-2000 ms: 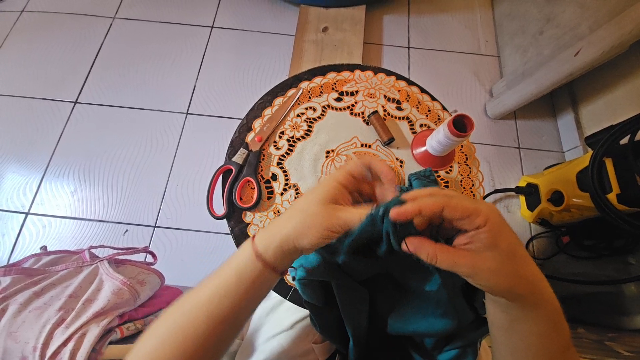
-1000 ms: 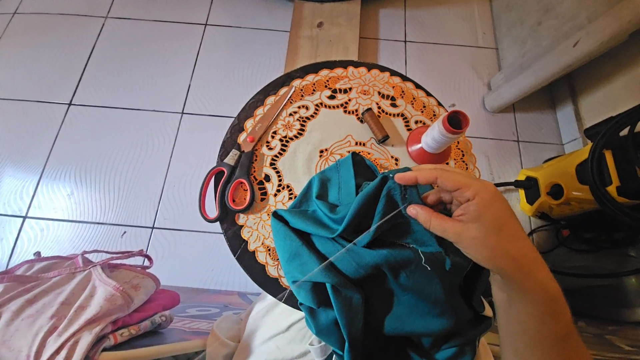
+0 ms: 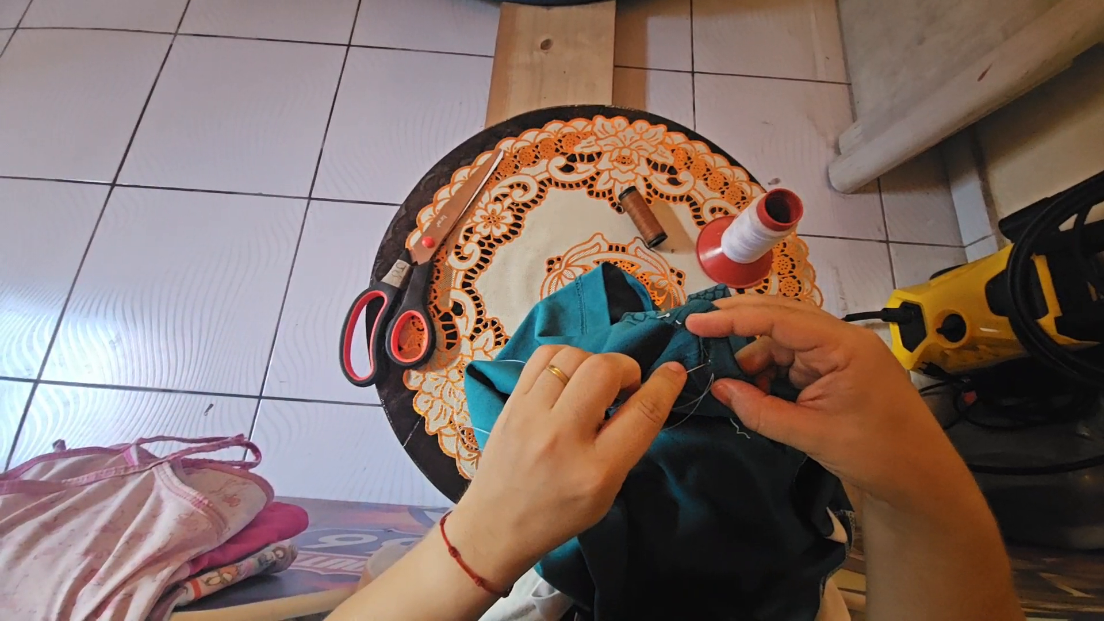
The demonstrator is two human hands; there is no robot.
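A teal cloth garment [image 3: 690, 509] hangs over my lap and the near edge of a round table. My right hand [image 3: 802, 379] pinches its edge, where white stitches show. Between thumb and forefinger, my left hand [image 3: 586, 414] holds a sewing needle [image 3: 697, 369] against the cloth beside the right fingertips. White thread [image 3: 690, 410] loops below the needle. Beyond the hands stands a cone of white thread [image 3: 749, 237] on a red base, with a small brown thread spool [image 3: 642, 217] lying left of it. Scissors with red and black handles [image 3: 418, 267] lie at the table's left.
An orange and white cutwork cloth [image 3: 526, 228] covers the dark round table [image 3: 398, 379]. Folded pink clothes [image 3: 129, 509] lie at lower left. A yellow machine with a black cable [image 3: 966, 302] is at right. Behind the table, a wooden board [image 3: 552, 65] lies across the tiled floor.
My left hand, out of view one second ago, is back over the teal cloth at the right hand's fingertips. The long thread stretched to the lower left then now hangs in loops.
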